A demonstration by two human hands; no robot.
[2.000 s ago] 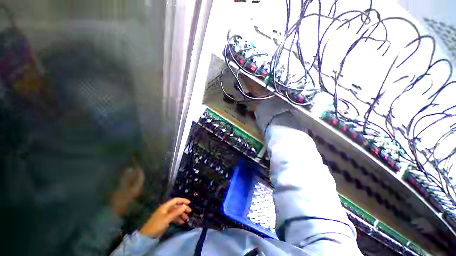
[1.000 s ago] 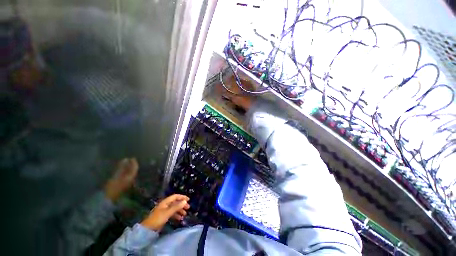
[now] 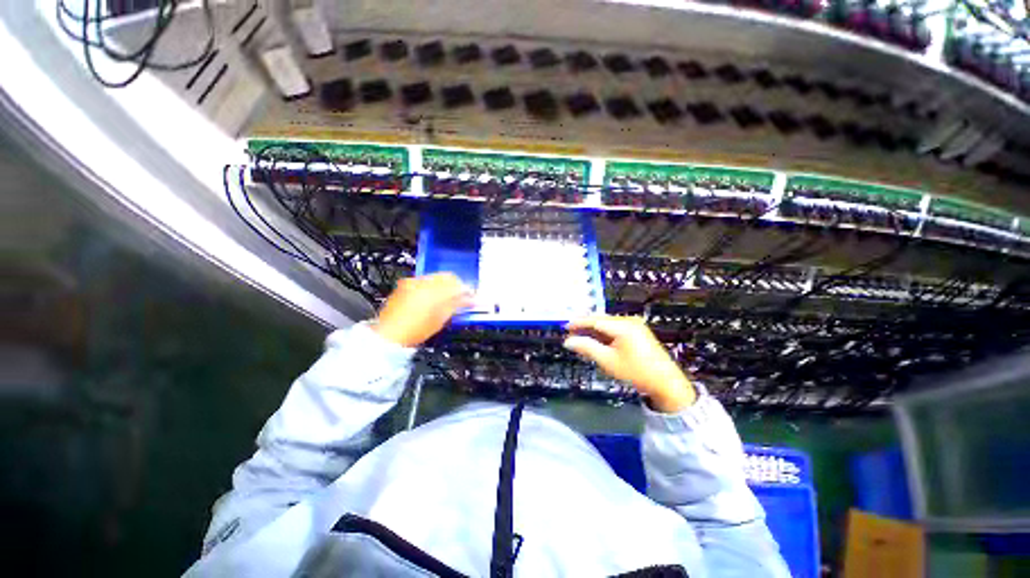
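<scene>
The blue plastic tray [image 3: 601, 296] rests on the lower part of the rack, in front of me. White adapters [image 3: 531, 274] stand in rows in its middle and right part; its left part shows bare blue. My left hand [image 3: 426, 309] is on the tray's front left corner, fingers over the rim. My right hand [image 3: 630, 352] is at the front right corner, with the thumb below the rim and the fingertips on it. The undersides of both grips are hidden.
A socket strip [image 3: 542, 102] runs above, with white adapters [image 3: 286, 70] at its left end. Green load boards [image 3: 508, 169] edge the shelf behind the tray. Dark leads [image 3: 723, 254] hang around it. Another blue tray [image 3: 791, 525] with white pieces and a cardboard-coloured box [image 3: 883, 546] are low right.
The view has turned to face the rack squarely. My right arm has come down from the socket strip to the tray, and my left hand has moved onto the tray's corner.
</scene>
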